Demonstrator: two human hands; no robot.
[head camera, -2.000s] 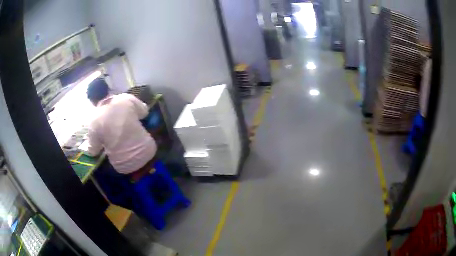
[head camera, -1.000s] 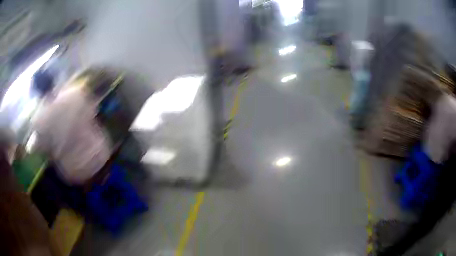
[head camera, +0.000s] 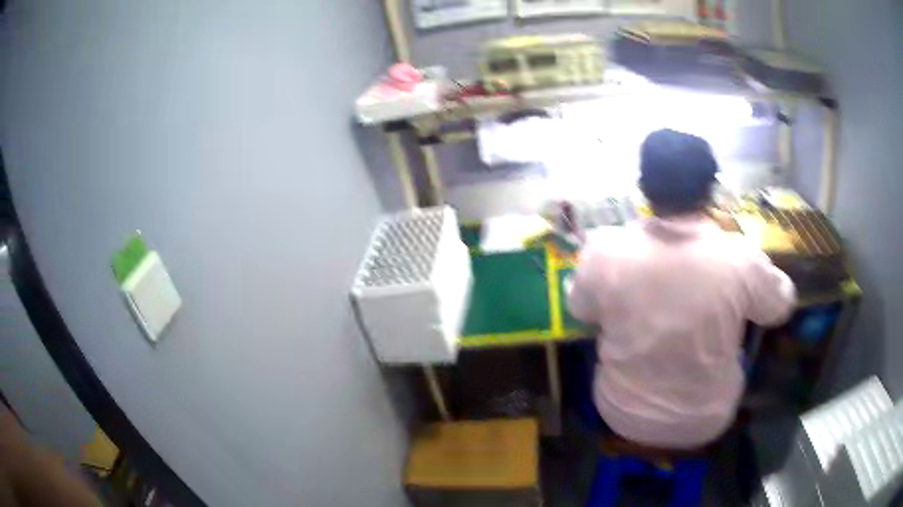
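Neither of my hands can be made out. A blurred brown shape (head camera: 35, 470) at the lower left edge is too unclear to name. Ahead, a worker in a pale pink top (head camera: 678, 327) sits with their back to me at a workbench with a green mat (head camera: 507, 293) edged in yellow. The worker's hands are hidden by the body. A white stack with a grid-like top (head camera: 411, 297) stands at the bench's left end. Brown-topped trays (head camera: 787, 233) lie at the right end.
A grey wall (head camera: 257, 218) fills the left, with a white and green holder (head camera: 150, 292). A brown-topped box (head camera: 473, 456) is under the bench. A blue stool (head camera: 649, 483) is under the worker. White stacked trays (head camera: 866, 446) are at lower right. A beige equipment box (head camera: 543, 61) sits on the shelf.
The view has turned left from the corridor to the workbench and is closer to it. The seated worker has shifted from the left of the picture to right of centre. The corridor is out of view.
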